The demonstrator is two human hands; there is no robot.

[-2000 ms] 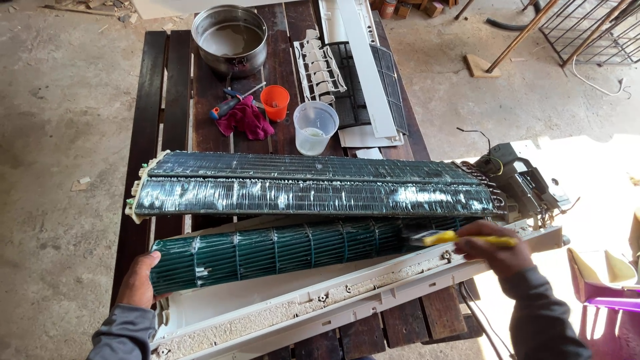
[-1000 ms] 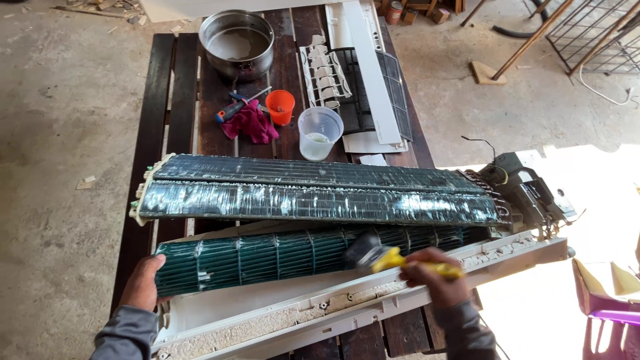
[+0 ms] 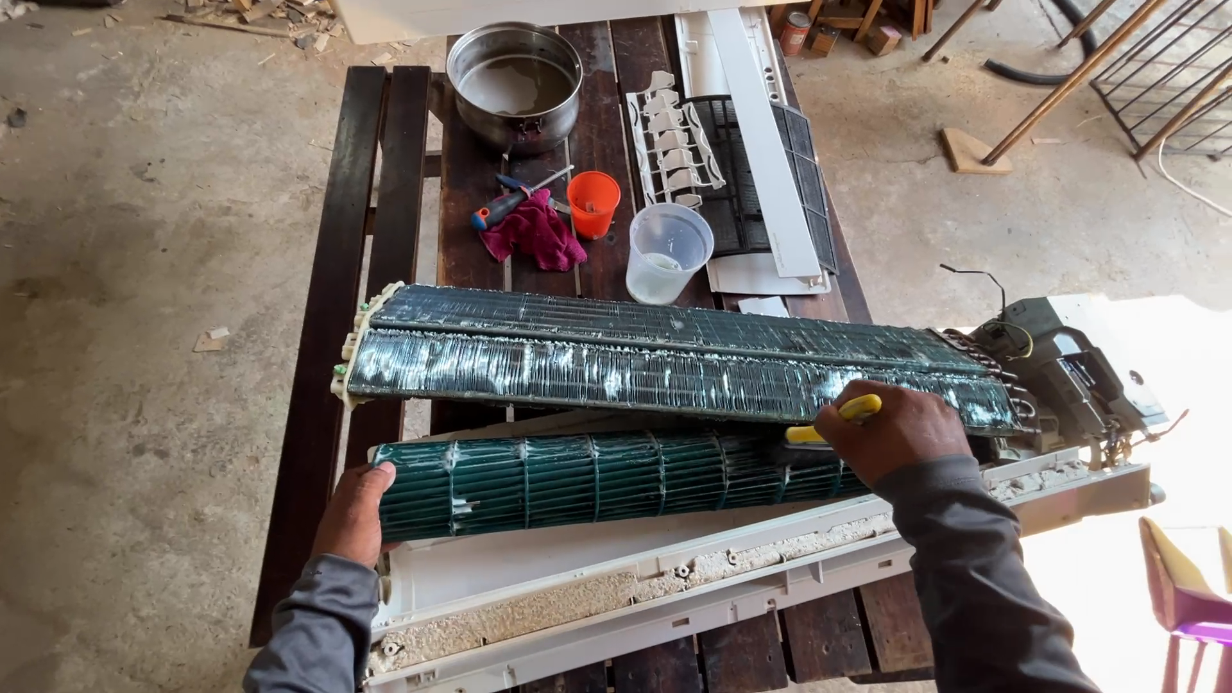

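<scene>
My left hand [image 3: 354, 515] grips the left end of a green cylindrical blower fan [image 3: 558, 481], which lies at a slant over a white plastic air conditioner housing [image 3: 645, 587]. In my right hand [image 3: 895, 433] is a brush with a yellow handle [image 3: 807, 435]; its dark bristles meet the fan's right part, partly hidden by the hand. Just beyond the fan lies a finned heat exchanger coil [image 3: 577, 371], wet or shiny in patches. The fan's right end is hidden behind my right hand and sleeve.
On the slatted wooden table [image 3: 318, 385] stand a steel pot of cloudy liquid [image 3: 515, 91], an orange cup [image 3: 593, 204] and a clear plastic cup [image 3: 668, 252]. A screwdriver [image 3: 500, 207] rests by a magenta cloth [image 3: 539, 231]. Plastic panels [image 3: 770, 144] lie beyond; a motor assembly [image 3: 1068, 356] sits right.
Over the frames my right hand and the brush move left along the fan, then back right. My left hand keeps its hold on the fan's end.
</scene>
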